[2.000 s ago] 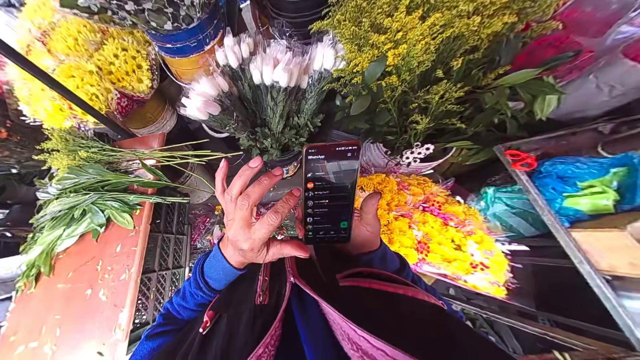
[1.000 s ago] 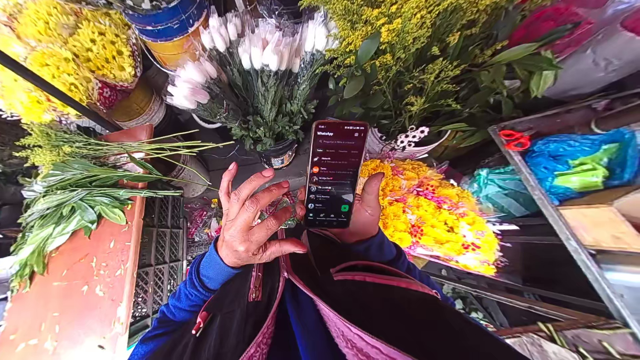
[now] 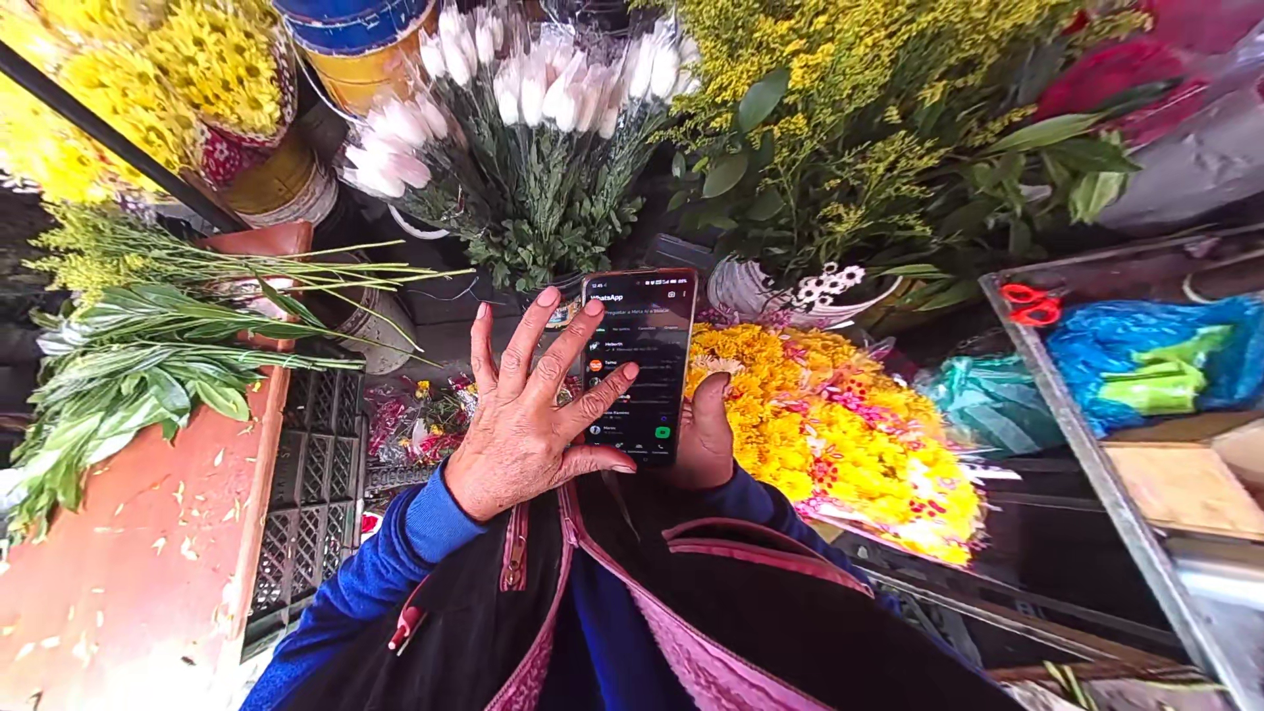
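Observation:
A smartphone (image 3: 640, 370) lies upright in my right hand (image 3: 708, 434), whose thumb shows along the phone's right edge while the other fingers are hidden behind it. Its lit screen shows a list with writing. My left hand (image 3: 543, 405) is spread, back up, over the phone's left side. One of its fingertips is over the middle of the screen; whether it touches cannot be told. Behind the phone, white flowers (image 3: 563, 84) stand in a dark container. Just right of my right hand is a large bunch of yellow and pink flowers (image 3: 829, 434).
On the left, cut green stems (image 3: 148, 346) lie on a reddish-brown board (image 3: 138, 553) beside a black plastic crate (image 3: 311, 474). Yellow flowers (image 3: 212, 74) and a blue and yellow bucket (image 3: 360, 49) stand behind. Red-handled scissors (image 3: 1030, 304) and a blue plastic bag (image 3: 1155, 355) are at right.
My left hand's fingers have moved right, over the phone's screen, where before they were beside its left edge. The list on the screen has changed. My right hand still holds the phone.

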